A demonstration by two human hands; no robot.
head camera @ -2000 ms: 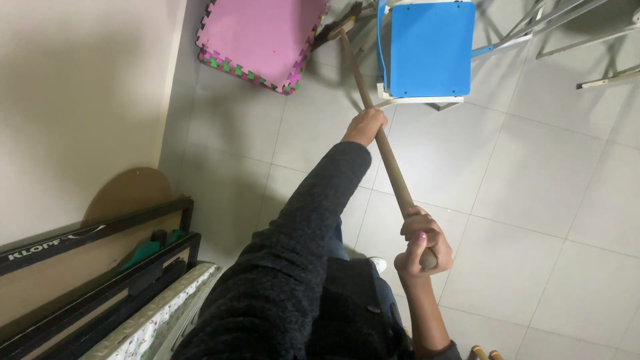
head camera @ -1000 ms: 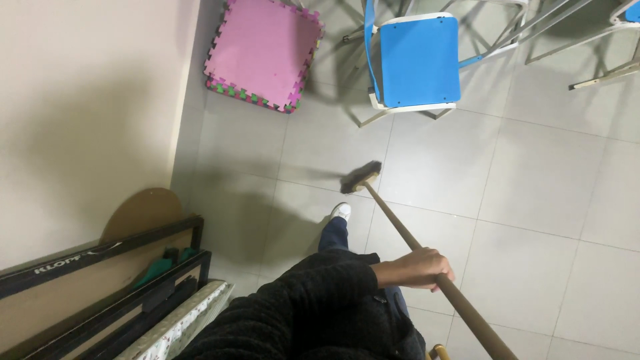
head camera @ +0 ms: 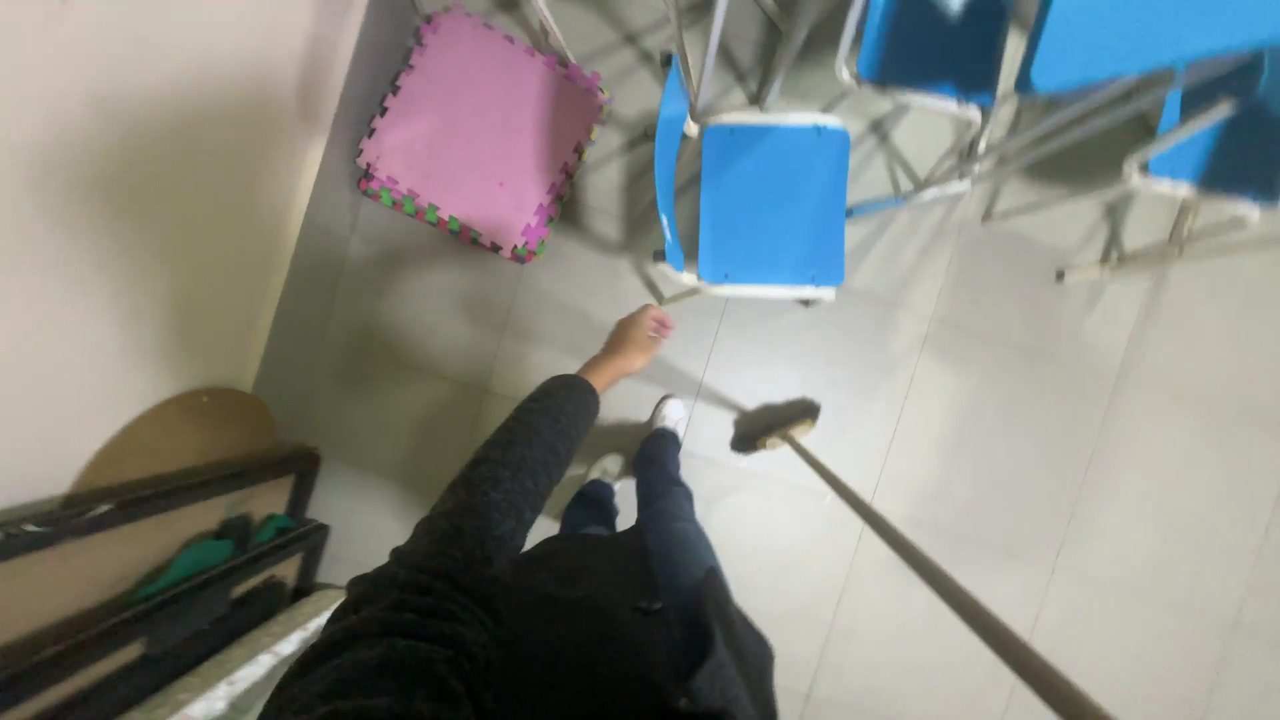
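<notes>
My left hand (head camera: pixel 635 338), in a dark sleeve, reaches out over the floor just below the front leg of a blue chair (head camera: pixel 775 205). Its fingers look curled; no object shows in them, and contact with the chair leg cannot be told. To the right of my shoes, a broom head (head camera: pixel 775 425) with dark bristles rests on the tiles. The wooden broom handle (head camera: pixel 930 570) slants down and out past the bottom edge. My right hand is out of view, so its hold on the handle is hidden.
A stack of pink foam puzzle mats (head camera: pixel 480 135) lies near the wall. More blue chairs (head camera: pixel 935 45) with metal frames stand at the upper right. Black-framed boards (head camera: pixel 160 505) and a brown rounded board (head camera: pixel 185 440) lean at the lower left. My white shoes (head camera: pixel 668 415) are on the tiled floor.
My left hand has let go of the broom handle and moved up toward the chair. The broom head has moved from near the chair and mats to the right of my shoes.
</notes>
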